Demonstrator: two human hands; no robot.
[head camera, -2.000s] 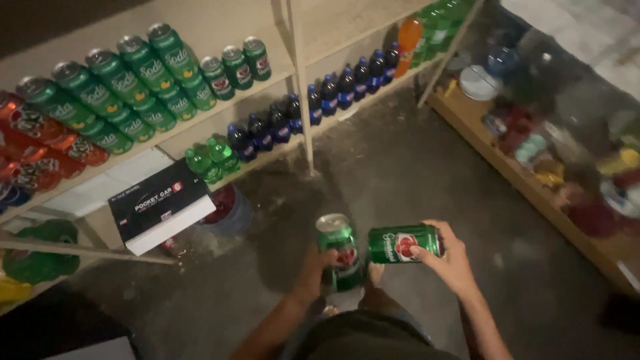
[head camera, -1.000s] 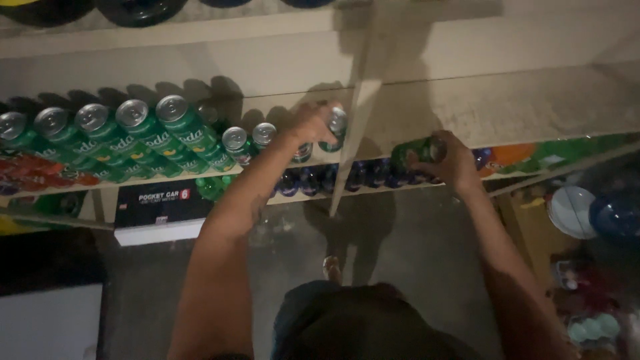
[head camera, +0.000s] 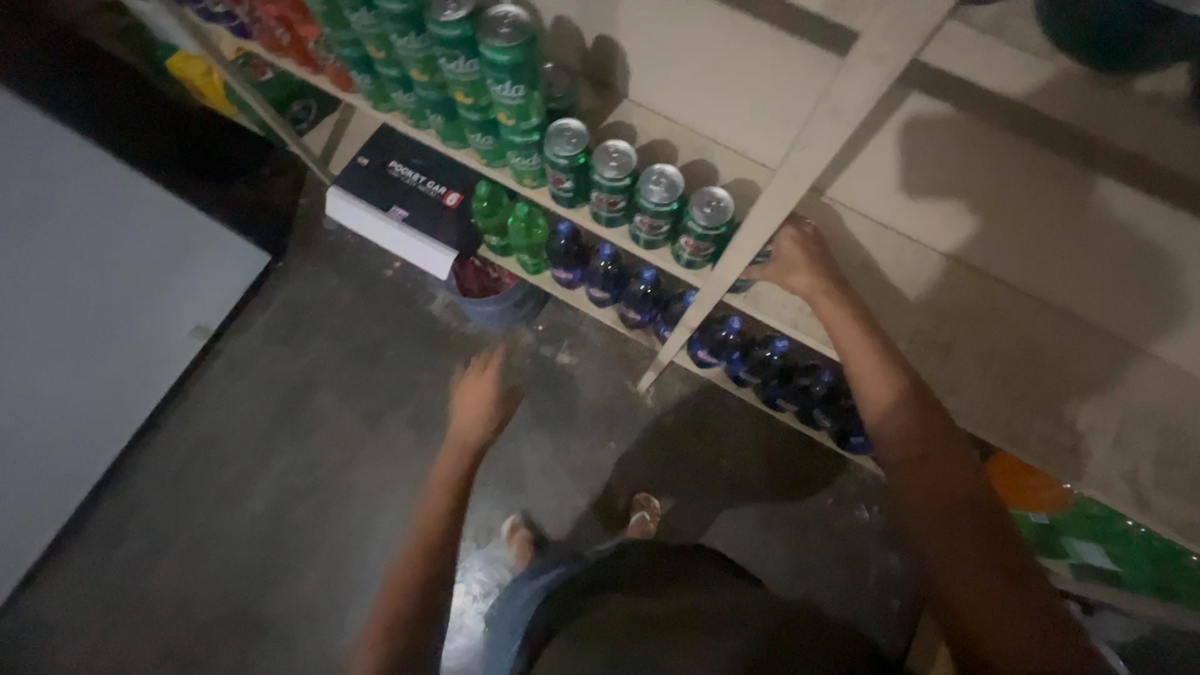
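Note:
On the shelf beyond the wooden upright, my right hand (head camera: 797, 258) is around a green drink can (head camera: 750, 272), mostly hidden by the post and fingers. Left of the post, several short green cans (head camera: 704, 227) stand upright in a row along the shelf edge. My left hand (head camera: 483, 398) hangs over the floor, blurred, and no object shows in it. Tall green soda cans (head camera: 511, 84) are stacked two high at the row's left end.
A wooden shelf upright (head camera: 787, 192) crosses between the hands. Dark bottles with blue caps (head camera: 641, 298) line the lower shelf beside green bottles (head camera: 528, 234). A black box (head camera: 403, 187) juts out above a blue bucket (head camera: 497, 305). A pale flat surface (head camera: 112, 281) lies left.
My left hand has let go of the can it was placing on the shelf and drawn back over the floor. My right hand has brought its can to the shelf beside the upright.

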